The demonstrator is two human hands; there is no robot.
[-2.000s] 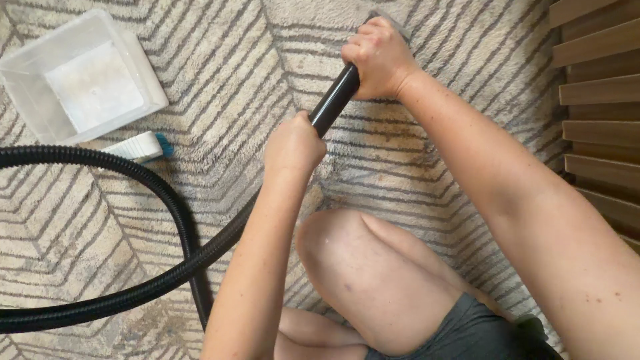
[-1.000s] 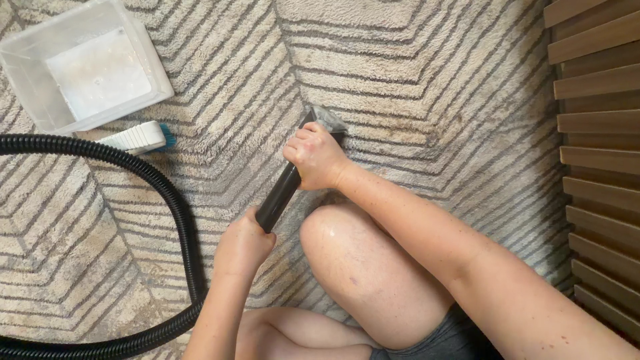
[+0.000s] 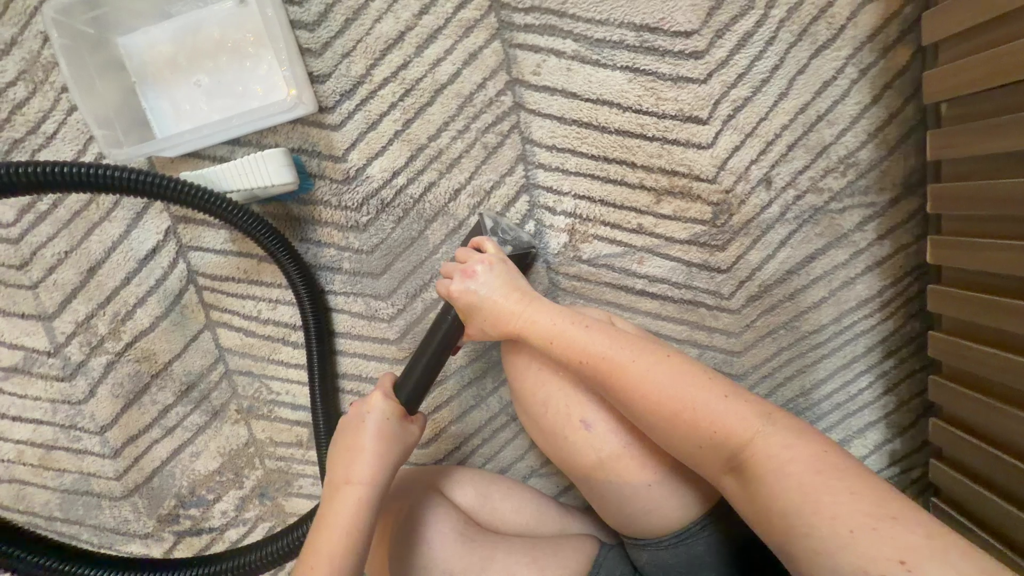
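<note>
A black extractor wand (image 3: 432, 360) slants across the middle of the view, its clear-windowed nozzle (image 3: 509, 234) resting against the patterned rug (image 3: 640, 200). My right hand (image 3: 488, 288) is closed around the wand just behind the nozzle. Lower down, my left hand (image 3: 374, 432) grips the wand's rear end. A black corrugated hose (image 3: 308, 304) loops over the rug to the left of both hands; where it meets the wand is hidden. Dark stains mark the rug to the right of the nozzle.
A translucent plastic bin (image 3: 300, 88) with some whitish liquid stands at the upper left. Beside it lies a white brush (image 3: 256, 172) with blue bristles, close to the hose. Brown wooden slats (image 3: 976, 200) line the right edge. My bent legs are below the wand.
Both hands have drawn the wand back toward my legs from its farther reach two seconds ago, and they still hold it. The bin and brush have stayed on the rug.
</note>
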